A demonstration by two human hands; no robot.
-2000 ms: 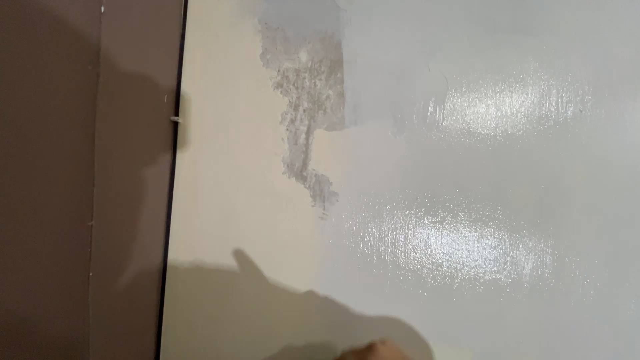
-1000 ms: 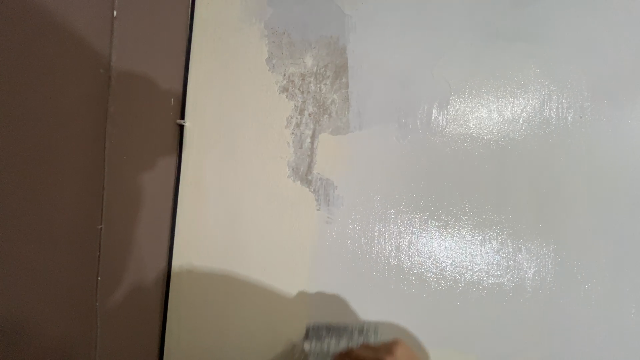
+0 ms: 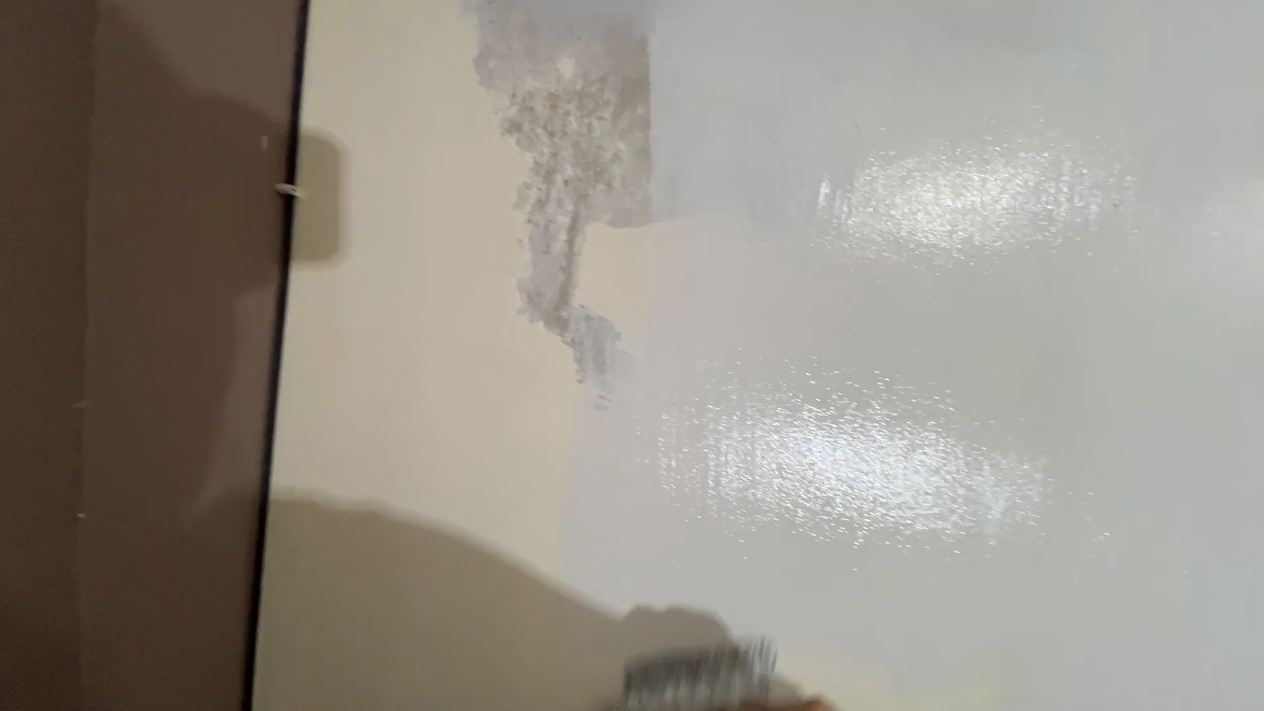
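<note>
At the bottom edge, a small part of what looks like my right hand [image 3: 795, 704] shows, close against a blurred brush [image 3: 699, 675] with grey bristles. The brush is at the surface of a pale panel or wall [image 3: 425, 296]; its handle is out of view. Wet, glossy light-grey paint [image 3: 750, 316] covers the right side, while cream shows at the left. Between them, a ragged grey-brown rough patch [image 3: 592, 128] runs down from the top. My left hand is not in view.
A dark brown panel [image 3: 178, 296] stands along the left, divided from the pale surface by a thin black edge [image 3: 279, 346]. A small light fleck [image 3: 287, 190] sits on that edge. Shadows fall across both surfaces, and bright glare lies on the wet paint.
The brush, out of sight in the earliest frame, has come into view at the bottom edge. The view has shifted somewhat, with the black edge now farther right.
</note>
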